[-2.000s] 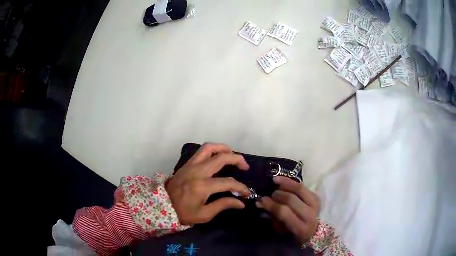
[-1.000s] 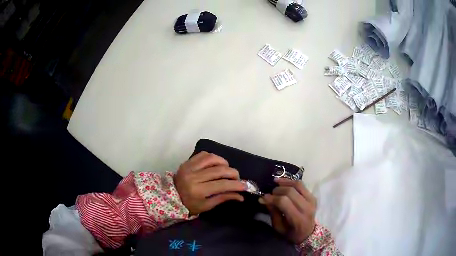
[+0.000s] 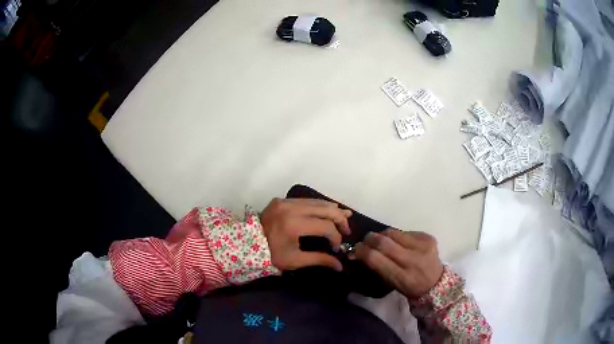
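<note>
A black bag (image 3: 313,193) lies at the table's near edge against the dark apron, partly covered by both hands. My left hand (image 3: 303,232) rests over its left part with fingers bent, gripping the bag. My right hand (image 3: 404,259) pinches at the bag's middle, beside a small silver metal fitting (image 3: 347,248) between the two hands. The fingers hide what exactly the right hand pinches. The bag's lower part is dark against the apron and hard to make out.
White printed sachets lie in a pile (image 3: 501,144), with three apart (image 3: 408,125). A thin dark stick (image 3: 501,181) lies by the pile. White sheets (image 3: 538,269) and grey-blue rolls (image 3: 579,101) are at right. Two black banded bundles (image 3: 305,30) and a black item (image 3: 471,7) lie at the far side.
The view has shifted, so the table items sit further right and lower, and a black item shows at the top. The right hand has moved over the bag's metal ring, which is now hidden.
</note>
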